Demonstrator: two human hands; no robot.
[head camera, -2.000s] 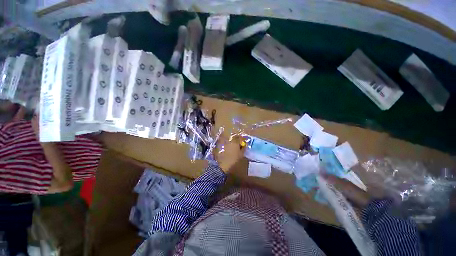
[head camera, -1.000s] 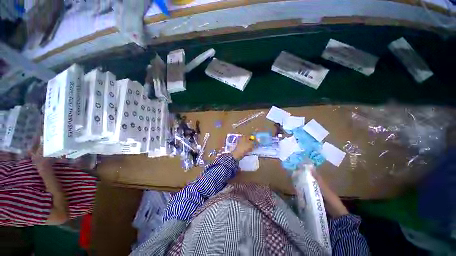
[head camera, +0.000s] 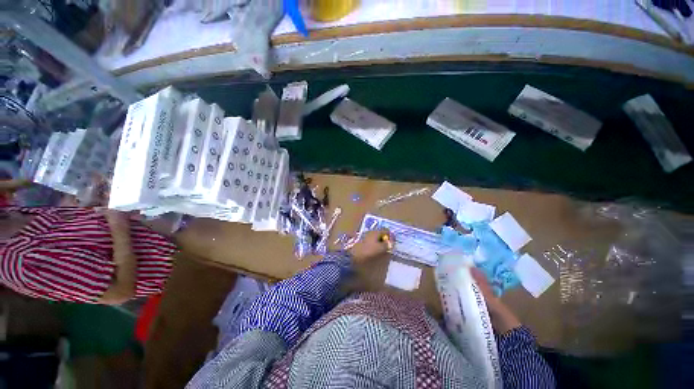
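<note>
My left hand (head camera: 370, 248) is at the left end of a pale lilac-white tray (head camera: 411, 241) on the cardboard, its fingertips touching it. A yellow-orange spot (head camera: 386, 239) shows at the fingertips. My right hand (head camera: 487, 292) is around a long white retail box (head camera: 466, 311) with dark lettering, held tilted close to my body at the tray's right end. White cards (head camera: 508, 231) and light-blue squares (head camera: 495, 254) lie loosely right of the tray. A small white card (head camera: 403, 275) lies below it. Clear-sleeved pieces with dark parts (head camera: 307, 213) are piled left of my left hand.
Stacked white boxes (head camera: 198, 163) stand at left. Several boxes (head camera: 472, 129) lie on the dark green belt (head camera: 411, 167) beyond the cardboard. Crinkled clear plastic (head camera: 616, 266) lies at right. A person in red-striped clothing (head camera: 84, 254) is at far left. A brown carton (head camera: 179, 319) is beside my lap.
The view has shifted. My right hand has brought the white box from the far right to the tray's right end. The light-blue piece over the tray's middle no longer shows there.
</note>
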